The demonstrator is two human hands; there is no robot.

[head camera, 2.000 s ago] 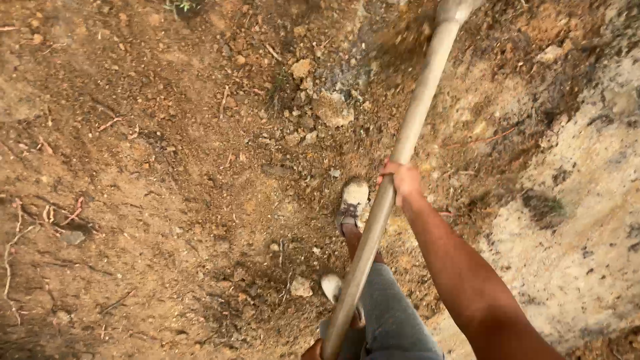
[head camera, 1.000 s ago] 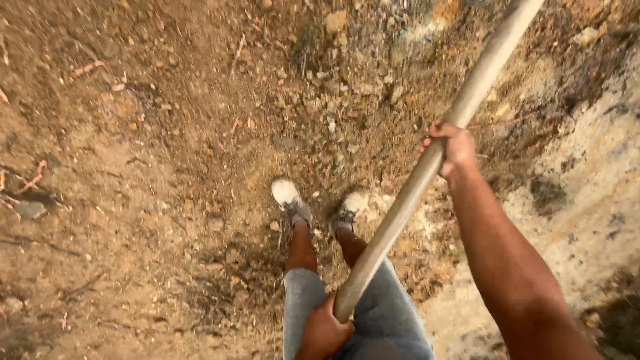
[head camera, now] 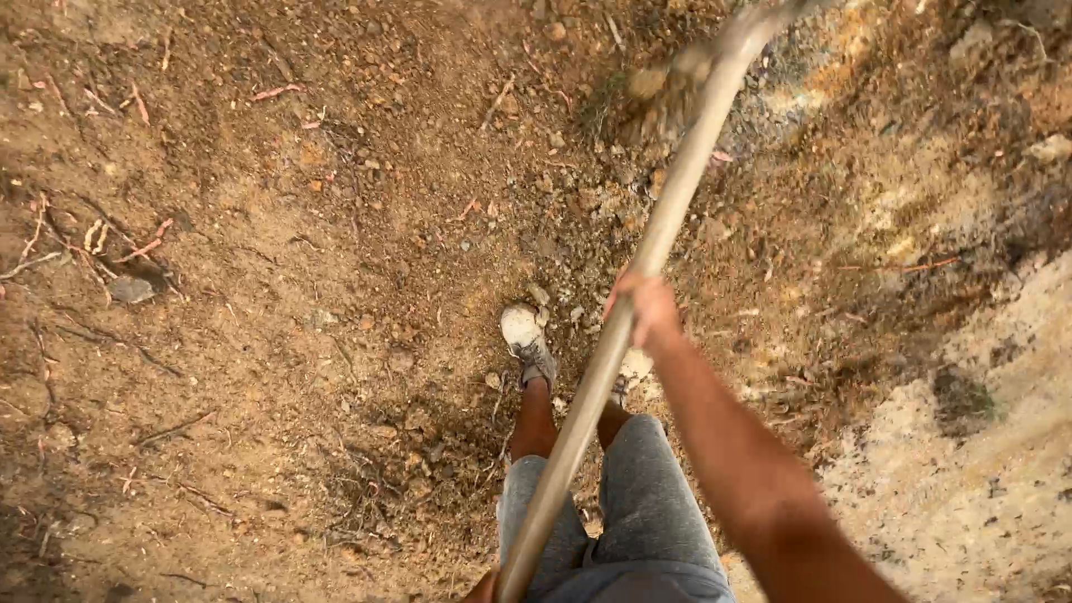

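Note:
A long pale wooden tool handle [head camera: 670, 205] runs slantwise from the bottom middle to the upper right. My right hand [head camera: 649, 310] is wrapped around its middle. At the bottom edge, my left hand [head camera: 483, 589] shows only in small part, against the handle's lower end. Near the top, the handle meets a blurred, curved tool head [head camera: 754, 25], whose kind I cannot tell, over loose soil and stones.
Brown soil [head camera: 276, 352] with twigs and small stones spreads to the left. A pale rock slope [head camera: 963, 494] rises at the lower right. My left shoe [head camera: 523, 335] stands on the dirt, and the other is mostly hidden behind the handle.
One second ago both hands showed clearly on the handle; now the left is mostly out of view at the bottom. The tool's head end has come into view at the top.

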